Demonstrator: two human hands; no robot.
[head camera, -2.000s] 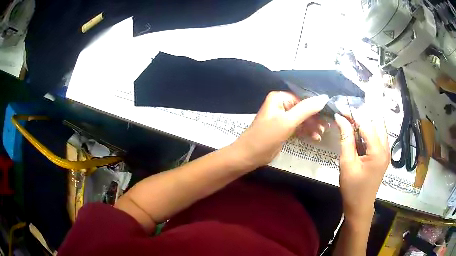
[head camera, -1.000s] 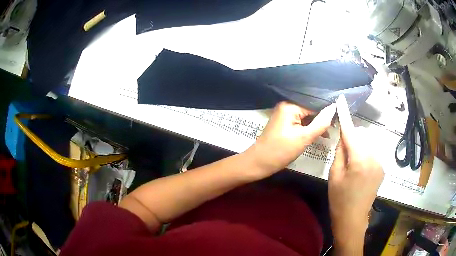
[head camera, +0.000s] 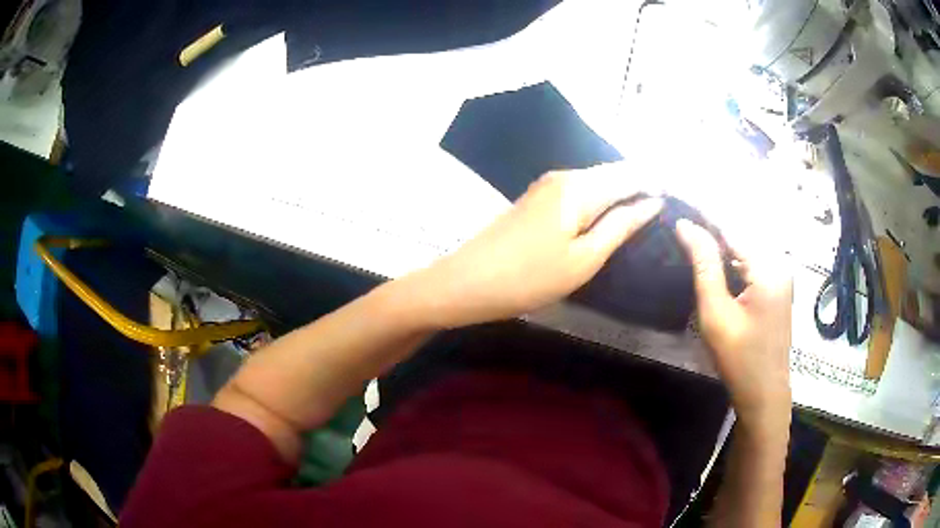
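A dark cut fabric panel (head camera: 531, 134) lies on the white table, its angled end pointing up and left. Its other part is bunched between my hands and hangs over the table's front edge. My left hand (head camera: 577, 242) pinches the fabric with thumb and fingers. My right hand (head camera: 737, 299) grips the same fabric just to the right, with a small dark thing partly hidden between its fingers that I cannot make out. The lamp glare washes out the needle area behind my hands.
The white-grey sewing machine head (head camera: 814, 46) stands at the top right. Black-handled shears (head camera: 850, 294) lie right of my hands. Heaped dark fabric (head camera: 124, 103) is at the left, with a small yellowish tag (head camera: 201, 45). A yellow curved bar (head camera: 134, 328) is below the table at left.
The panel has been drawn right and turned, its far end now near the middle, with part bunched towards me. My left hand has moved over the fabric; both hands still hold it.
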